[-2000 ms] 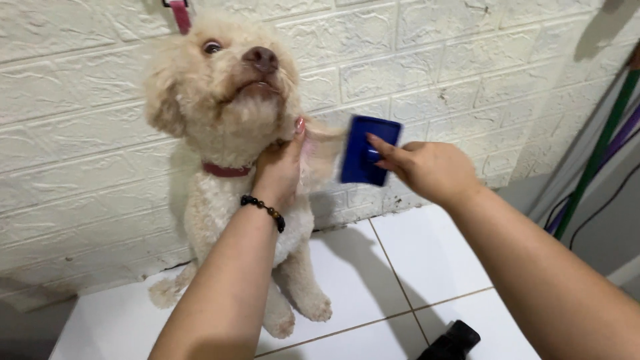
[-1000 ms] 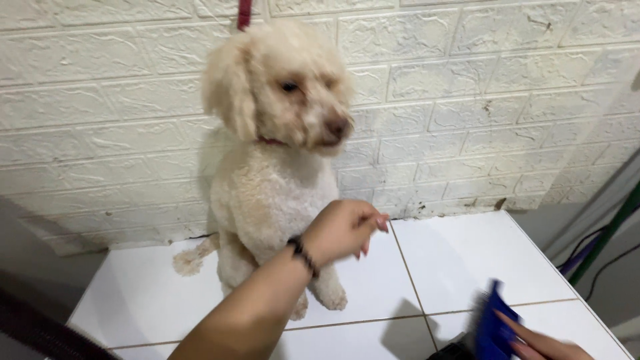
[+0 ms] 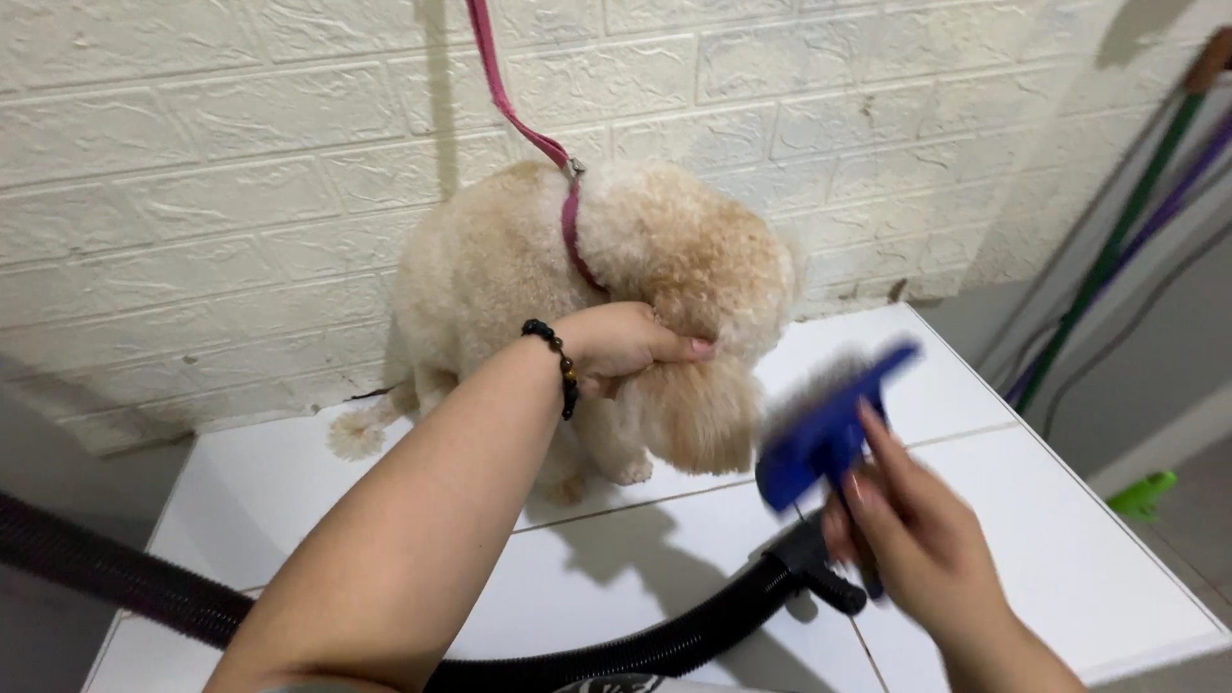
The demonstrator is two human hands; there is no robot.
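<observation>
A curly cream-coloured dog sits on the white tiled table with its head lowered, its face hidden. My left hand, with a dark bead bracelet at the wrist, holds the long-haired ear, thumb on top. In my right hand is a blue slicker brush, blurred, its pins facing the dog just right of the ear and apart from it. A pink collar and leash run up from the dog's neck.
A black ribbed hose with a nozzle lies across the table's front. A white brick-patterned wall stands behind the dog. Green and purple poles lean at the right, above a green object beyond the table edge.
The dog has lowered its head, which was raised before. My left hand has taken hold of the ear. The brush has come up from the lower right, closer to the dog.
</observation>
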